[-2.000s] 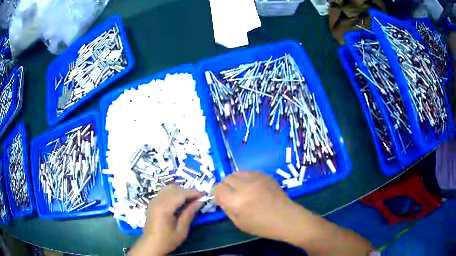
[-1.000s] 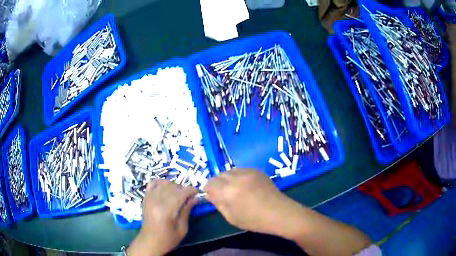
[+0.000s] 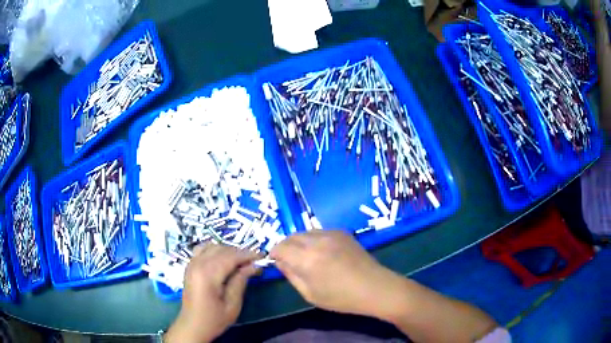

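My left hand (image 3: pixel 218 281) and my right hand (image 3: pixel 325 268) meet fingertip to fingertip over the near edge of the middle tray. A small silver and white piece (image 3: pixel 264 261) lies between the fingertips of both hands; its ends are hidden by the fingers. The middle blue tray holds a pile of white sleeves (image 3: pixel 201 134), with short silver tubes (image 3: pixel 208 214) over its near part. The blue rod tray (image 3: pixel 335 201) beside it holds thin silver rods (image 3: pixel 402 154) with dark red parts, and several loose white sleeves (image 3: pixel 380 213) near its front edge.
Blue trays of short silver pieces (image 3: pixel 120 87) and joined pieces (image 3: pixel 90 221) stand left. Overlapping rod trays (image 3: pixel 512 201) stand right. Clear bags (image 3: pixel 67 33) and white paper (image 3: pixel 299 23) lie behind. A red stool (image 3: pixel 539 248) is below right. Part of a person (image 3: pixel 596 194) shows at the right edge.
Both hands stay together at the tray's near edge, with small finger shifts. The silver and white piece shows more between the fingertips. The view has shifted slightly.
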